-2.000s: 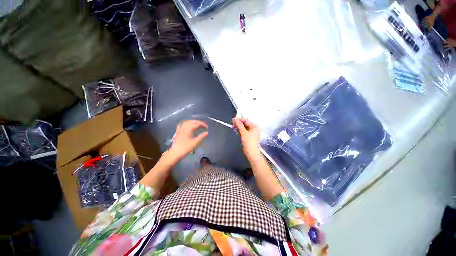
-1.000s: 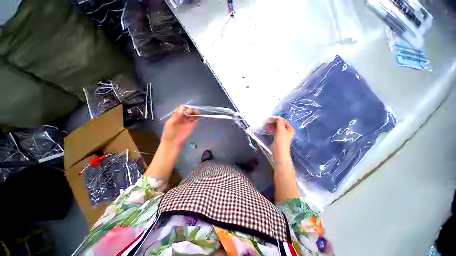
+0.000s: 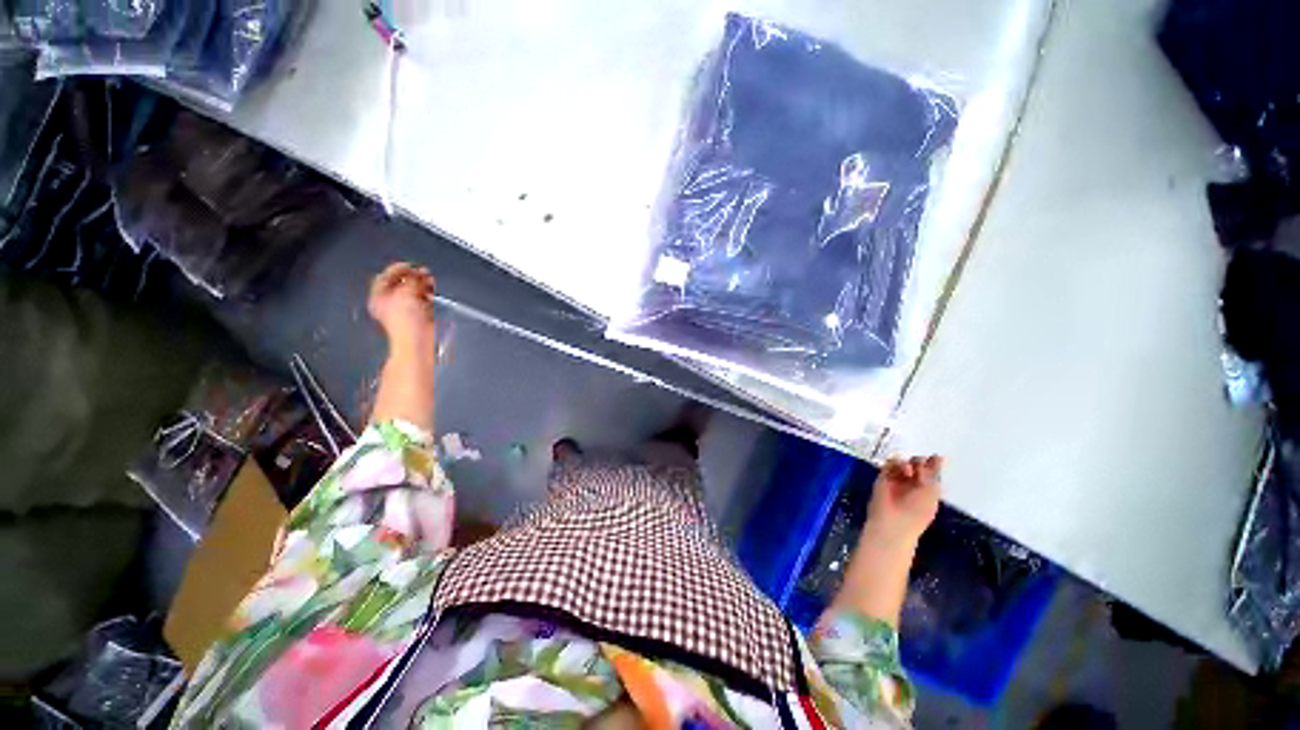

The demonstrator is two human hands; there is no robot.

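A thin white tying strip [image 3: 627, 369] is stretched in a nearly straight line in front of me, along the table's near edge. My left hand [image 3: 404, 297] is closed on its left end, over the floor. My right hand [image 3: 907, 494] is closed at its right end, just off the table edge. A bagged garment [image 3: 798, 200], dark blue under shiny clear film with a small white sticker, lies flat on the white table [image 3: 528, 129], beyond the strip and apart from both hands.
A blue crate [image 3: 984, 642] with bagged goods stands below the table by my right arm. A brown cardboard box [image 3: 228, 563] and bagged garments [image 3: 193, 449] are on the floor at left. A small dark and red tool [image 3: 382, 24] and stacked bagged jeans [image 3: 171, 43] lie on the table's far left.
My hands have moved wide apart, pulling the looped strip out long and straight. The view has turned right, so the bagged garment sits nearer the centre and the blue crate shows.
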